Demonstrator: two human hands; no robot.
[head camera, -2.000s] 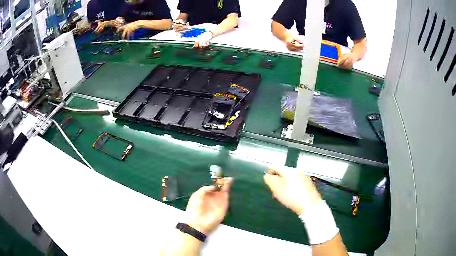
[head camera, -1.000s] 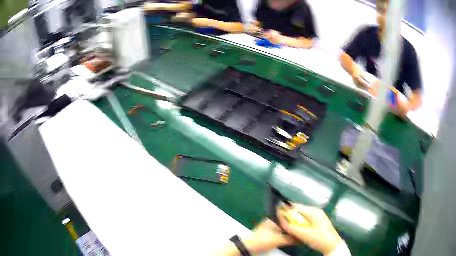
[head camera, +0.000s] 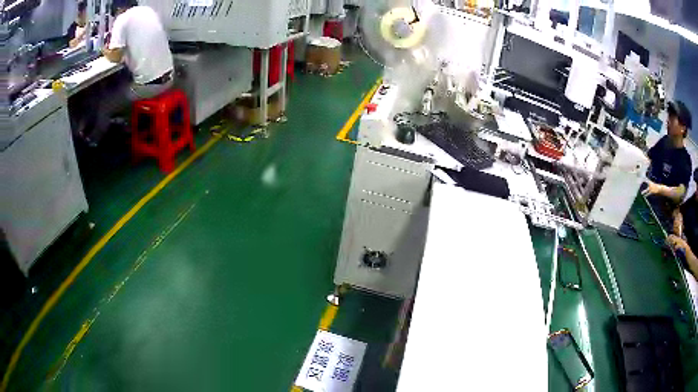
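Neither of my hands is in the picture. A phone middle frame (head camera: 572, 358) lies on the green belt (head camera: 602, 321) at the lower right, beside the long white worktop (head camera: 482, 295). Another thin dark frame (head camera: 569, 268) lies farther up the belt. The black parts tray (head camera: 647, 354) is cut off by the bottom edge at the right; only part of its pockets shows.
A grey cabinet (head camera: 383, 222) with a keyboard (head camera: 457, 142) on top stands beyond the worktop. Green floor (head camera: 199, 283) with yellow lines spreads left. A person sits on a red stool (head camera: 163, 126) at upper left. People work at the right edge beyond the belt.
The view has swung far to the left and up, toward the floor and machines. Both hands, seen earlier over the belt, have left the picture. The tray and frames now show at the lower right.
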